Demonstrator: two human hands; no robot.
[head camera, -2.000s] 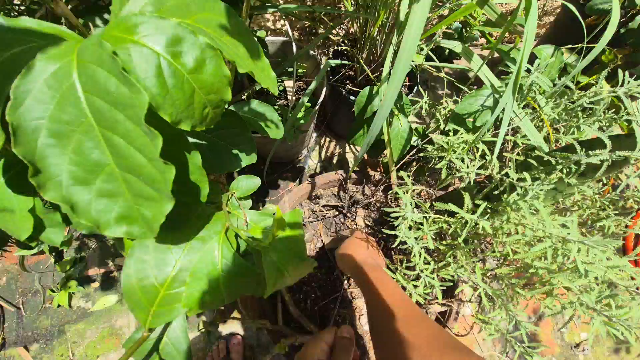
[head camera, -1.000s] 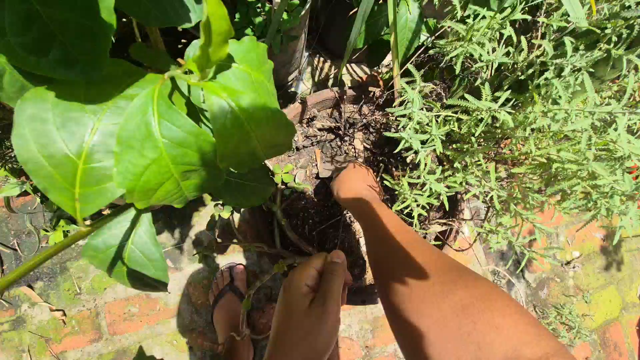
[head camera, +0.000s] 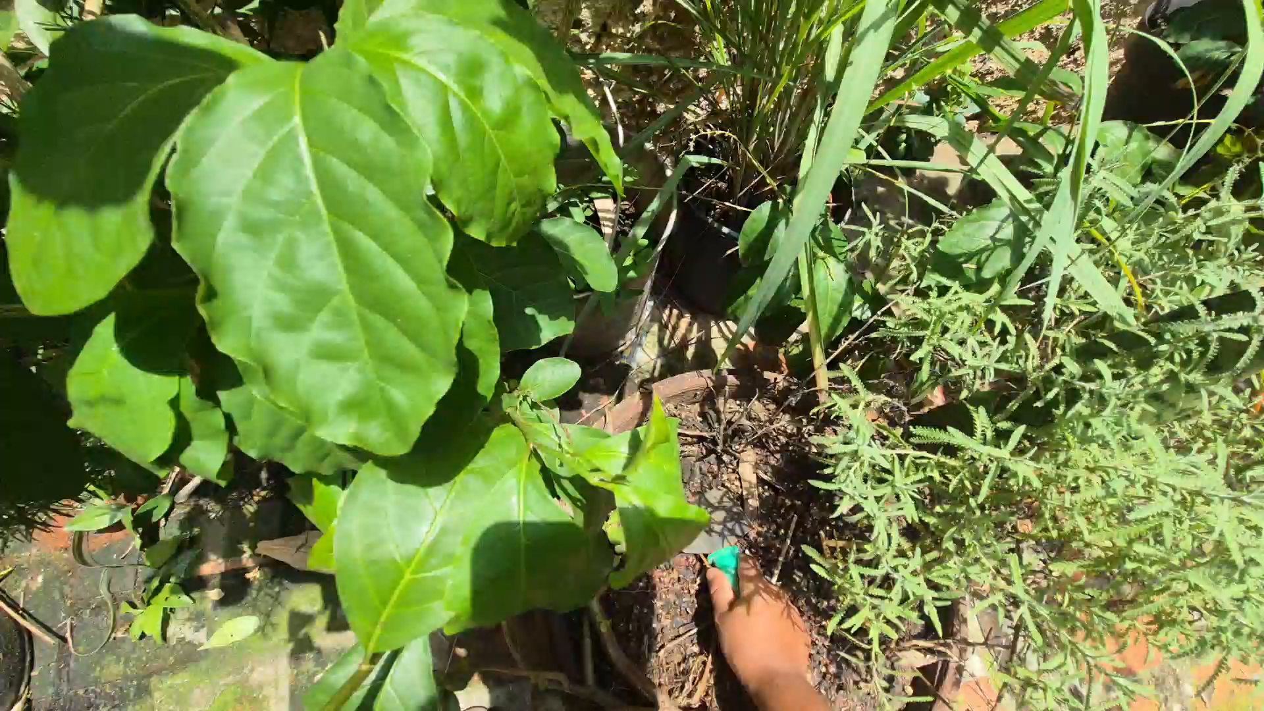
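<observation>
At the lower middle of the head view, my right hand (head camera: 760, 627) is closed around the green handle (head camera: 725, 563) of a small tool. A flat grey part, seemingly its metal blade (head camera: 719, 523), extends from the handle against the dark soil (head camera: 750, 434) in a round clay pot. The pot's curved rim (head camera: 671, 387) shows behind the soil. Broad green leaves (head camera: 513, 533) hang just left of the hand and cover part of the pot. My left hand is out of view.
Large glossy leaves (head camera: 326, 257) fill the left side. Feathery grey-green foliage (head camera: 1007, 494) crowds the right. Long grass blades (head camera: 839, 158) arch over the back, near a dark pot (head camera: 699, 259). Mossy brick paving (head camera: 237, 652) lies at lower left.
My left hand, seen at the bottom a second ago, has left the view. My right hand is lower in the picture, and the green handle now shows in it. The view has shifted.
</observation>
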